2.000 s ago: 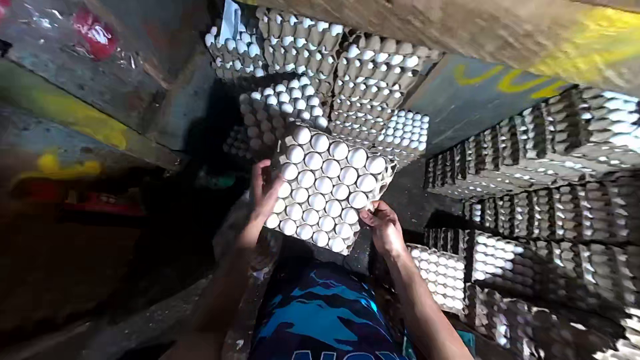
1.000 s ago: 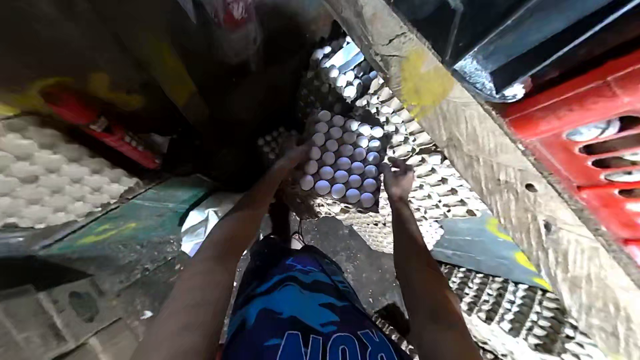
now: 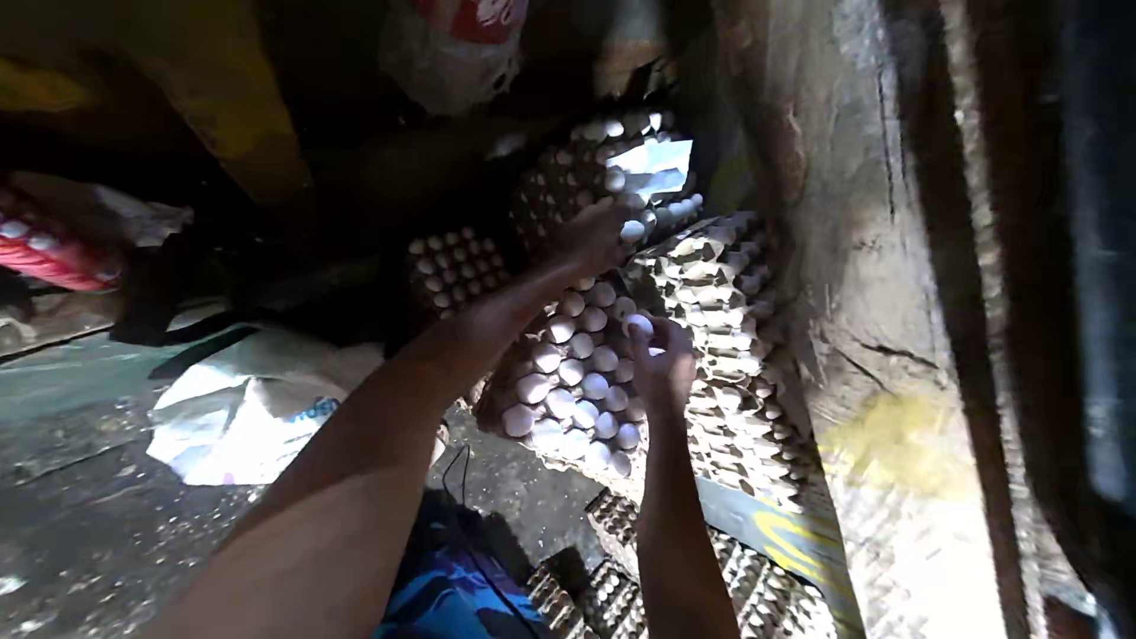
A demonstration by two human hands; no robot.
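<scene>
A tray of white eggs (image 3: 581,390) rests on a stack at the middle of the view. My right hand (image 3: 664,359) is over the tray's right side with its fingers round a white egg (image 3: 638,326). My left hand (image 3: 596,238) reaches farther out, to another tray of eggs (image 3: 559,182) in shadow, next to an egg (image 3: 632,231) at its fingertips; whether it grips that egg is not plain. A pale sheet of paper (image 3: 652,167) lies on the far tray. A smaller-looking tray of eggs (image 3: 455,266) stands to the left of my left forearm.
Stacked egg trays (image 3: 723,355) rise at the right beside a thick wooden beam (image 3: 874,417). More stacked trays (image 3: 754,586) stand low at the right. A white plastic sack (image 3: 257,408) lies on the floor at left. A bottle with a red label (image 3: 470,44) is at the top.
Both hands have let go of the sides of the egg tray, which now rests on a stack. My left hand has moved out to the far tray, and my right hand has closed on an egg. The view has turned.
</scene>
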